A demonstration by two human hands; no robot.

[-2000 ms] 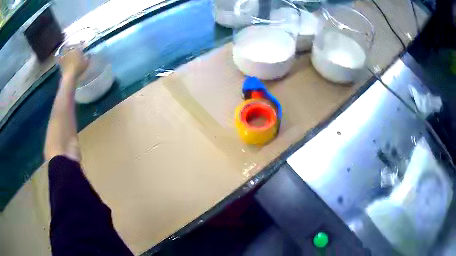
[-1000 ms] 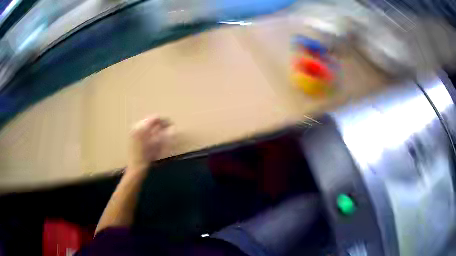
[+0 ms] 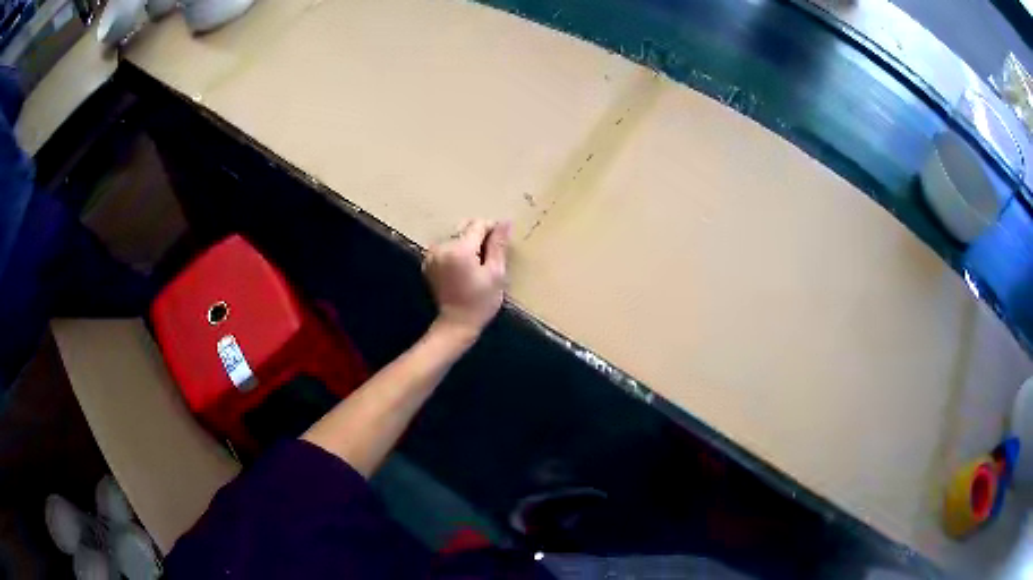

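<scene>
My left hand rests at the near edge of the cardboard-covered bench. Its fingers are curled in and nothing shows in them. My right hand is out of the picture. A white housing with a clear part stands on the green conveyor belt at the upper right, far from my hand. The yellow tape roll with its red core and blue holder lies on the bench at the lower right.
A red plastic stool stands below the bench at the left. An open cardboard carton is beside it, with several round white parts at the bottom left. White bowls are at the bench's far left. A person's dark sleeve shows at the left edge.
My left hand has come back from the white housing on the belt to the bench edge. The view has swung left; the press table has left the picture and the stool and carton show.
</scene>
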